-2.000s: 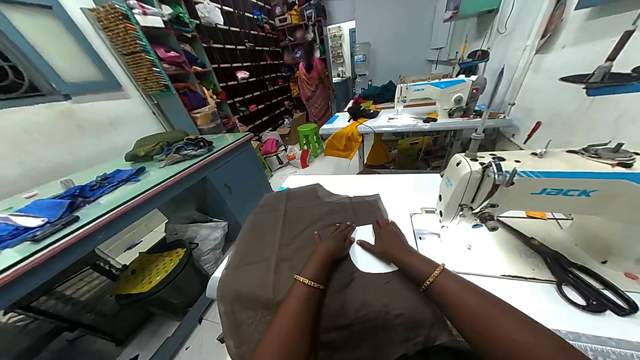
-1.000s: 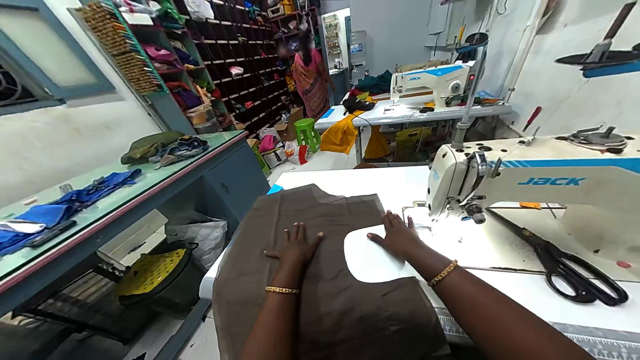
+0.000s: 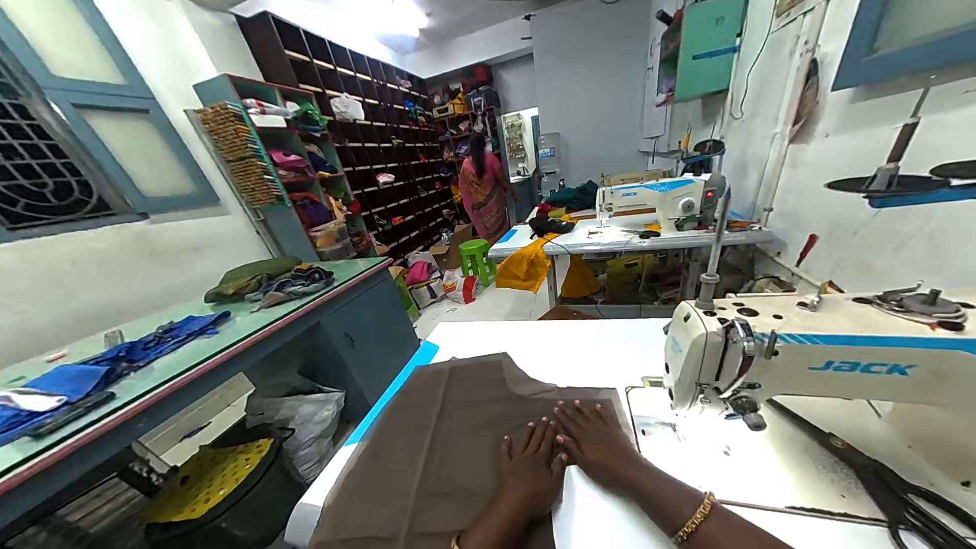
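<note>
A grey-brown piece of cut fabric [image 3: 435, 442] lies spread on the white sewing table [image 3: 534, 332], with a curved edge at its top right. My left hand [image 3: 531, 465] rests flat on the cloth, fingers apart. Just right of it, touching it, my right hand [image 3: 593, 438] presses on the cloth's right part; neither hand grips anything. To the right stands a white Jack sewing machine [image 3: 808, 366], its lamp lit over the needle area. Black-handled scissors [image 3: 877, 473] lie on the machine bed.
A green-topped counter [image 3: 252, 335] at left holds blue cloth [image 3: 145, 358] and folded garments [image 3: 267, 282]. Below it stands a black bin with a yellow perforated piece [image 3: 210, 480]. Beyond are a second sewing machine [image 3: 648, 198], a green stool [image 3: 476, 261] and a person [image 3: 486, 187] near shelves.
My left hand has moved right across the cloth, beside my right hand. The white opening between the cloth edges, plain a second ago, is now largely covered. The view has tilted up.
</note>
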